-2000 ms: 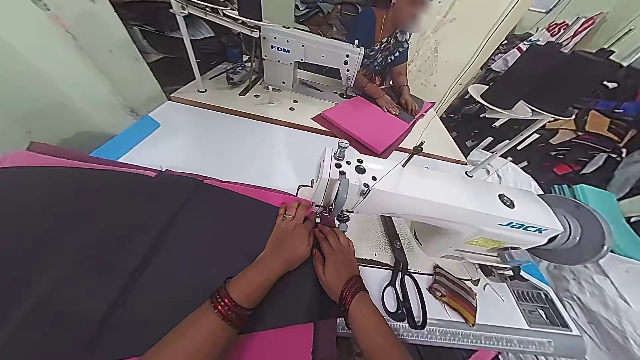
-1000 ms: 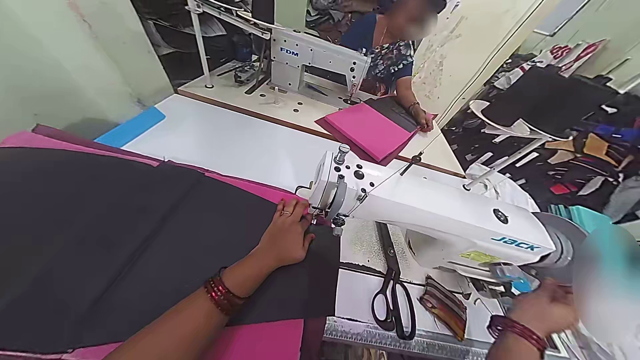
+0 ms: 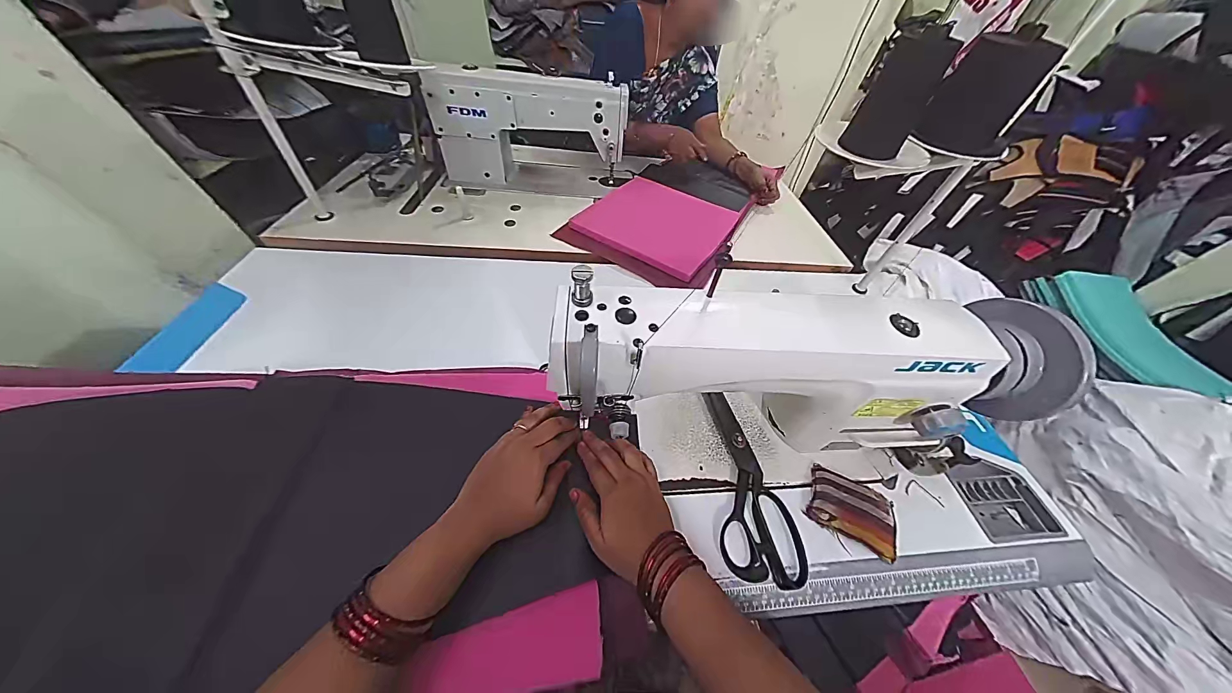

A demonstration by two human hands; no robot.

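Black fabric (image 3: pixel 318 500) with bright pink fabric (image 3: pixel 520 640) under it covers the table's left side and runs up to the needle area of a white Jack sewing machine (image 3: pixel 789 337). My left hand (image 3: pixel 515 476) lies on the black fabric with its fingertips just left of the presser foot (image 3: pixel 584 419). On the fabric's right edge, close in front of the foot, rests my right hand (image 3: pixel 624 500). Both hands press down with fingers somewhat spread, gripping nothing. The needle tip is hard to make out.
Black-handled scissors (image 3: pixel 760 520) and a striped cloth pouch (image 3: pixel 852 510) lie right of my right hand. A ruler strip (image 3: pixel 895 582) runs along the front edge. Beyond, a co-worker handles pink and black pieces (image 3: pixel 659 226) at an FDM machine (image 3: pixel 525 120). Thread cones (image 3: pixel 987 91) stand back right.
My right hand has come back from the handwheel side to the fabric before the presser foot. My left hand stays near the foot. The co-worker's hands have shifted on their fabric.
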